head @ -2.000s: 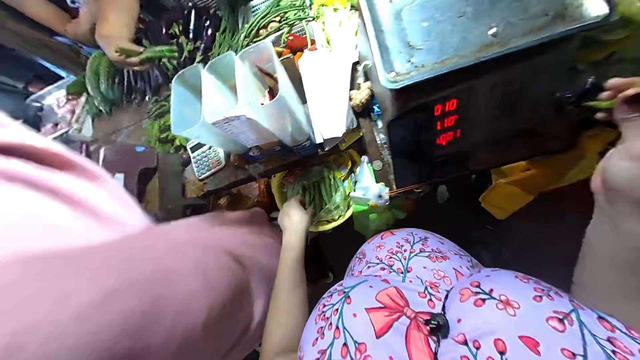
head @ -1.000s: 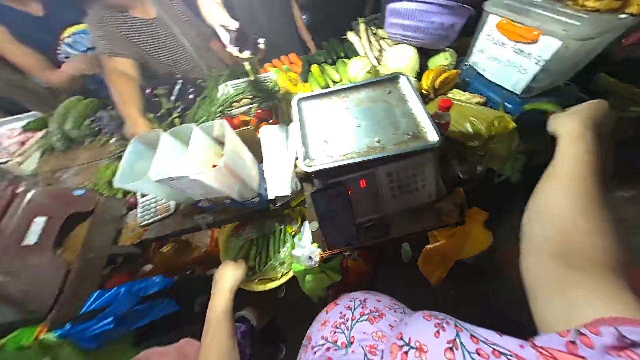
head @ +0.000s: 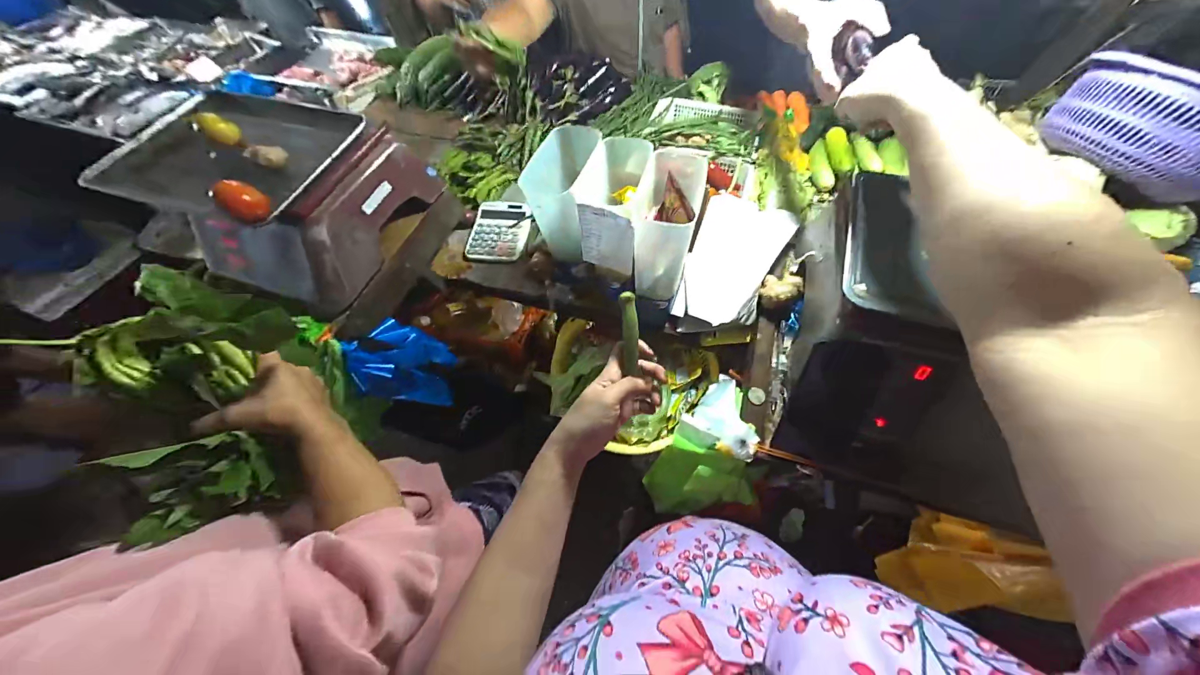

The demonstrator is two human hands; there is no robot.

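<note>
My left hand (head: 623,394) holds a slim green vegetable (head: 630,328) upright, just above a yellow-rimmed basket (head: 637,447) with green contents and plastic. My right hand (head: 900,84) reaches forward over the weighing scale, its fingers at a dark purplish item (head: 854,49). Another person's pale, overexposed hand (head: 811,23) touches that item from the far side; whether my fingers grip it is unclear. Below my right forearm are the scale's metal pan (head: 886,248) and its dark body with a lit red display (head: 922,373). White paper sheets (head: 736,258) lie beside plastic containers.
Three upright plastic containers (head: 562,183) and a calculator (head: 499,232) stand on the wooden counter. A co-worker's hand (head: 281,398) holds leafy greens at left, below a second scale with a tray (head: 309,131). A purple plastic basket (head: 1125,122) is at right; vegetables line the back.
My left hand has risen from the basket with the green vegetable in it. My right hand has moved forward and left, over the scale. The view has swung left, bringing the second scale in.
</note>
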